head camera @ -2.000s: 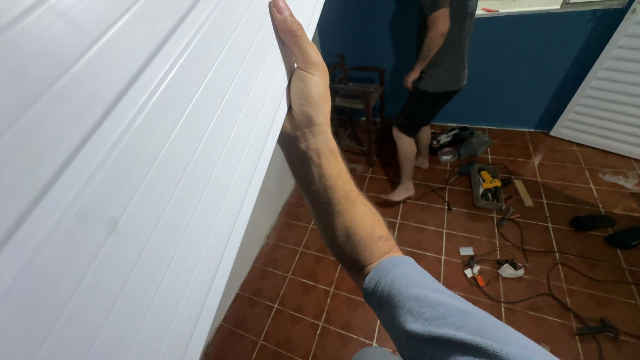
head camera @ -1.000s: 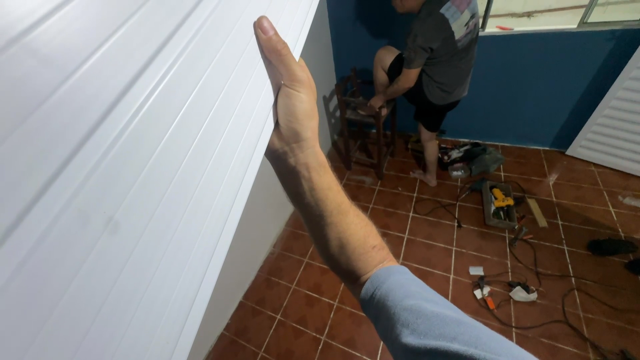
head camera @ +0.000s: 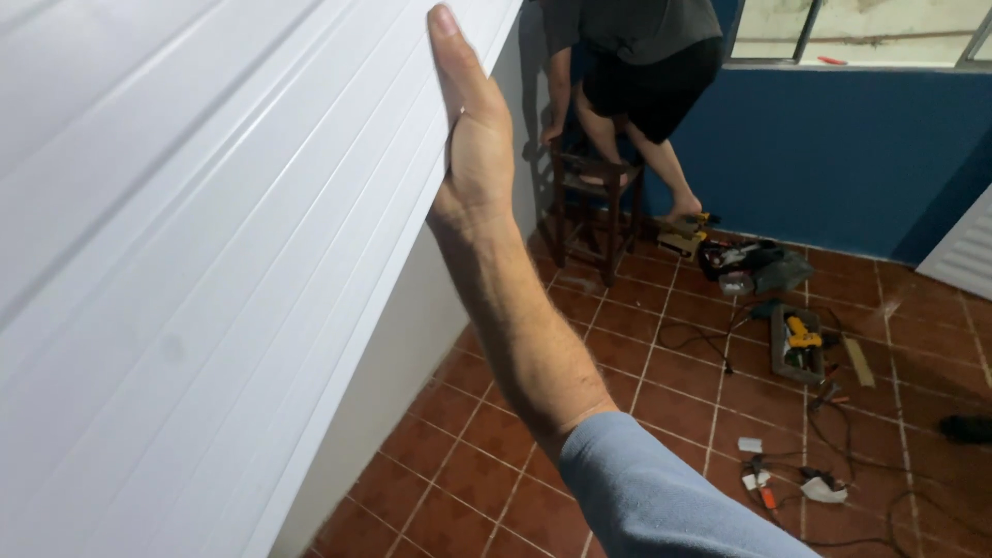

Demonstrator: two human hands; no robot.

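Observation:
A large white ribbed panel point(head camera: 232, 232), seemingly plastic, slants across the left side of the view. Its long edge lies in my right hand point(head camera: 477, 132), with the thumb pressed on the near face; the other fingers are hidden behind the panel. My right forearm, in a blue sleeve, reaches up from the lower right. My left hand is out of view. Beyond my wrist, a barefoot person point(head camera: 651, 62) in dark shorts has one foot on a dark wooden stool point(head camera: 597, 178) and a hand at its edge. The other foot is lower, beside a yellow tool.
On the red tiled floor are a tool tray point(head camera: 777, 349) holding a yellow power tool point(head camera: 804, 333), dark bags point(head camera: 781, 269), a wood strip point(head camera: 859, 362), cables and small scraps. A white louvred panel point(head camera: 961, 244) leans at the blue wall point(head camera: 837, 155), right of the window point(head camera: 883, 31).
The other person has gone from standing on the floor beside the stool to having one foot up on it. My right hand stays at the panel's edge.

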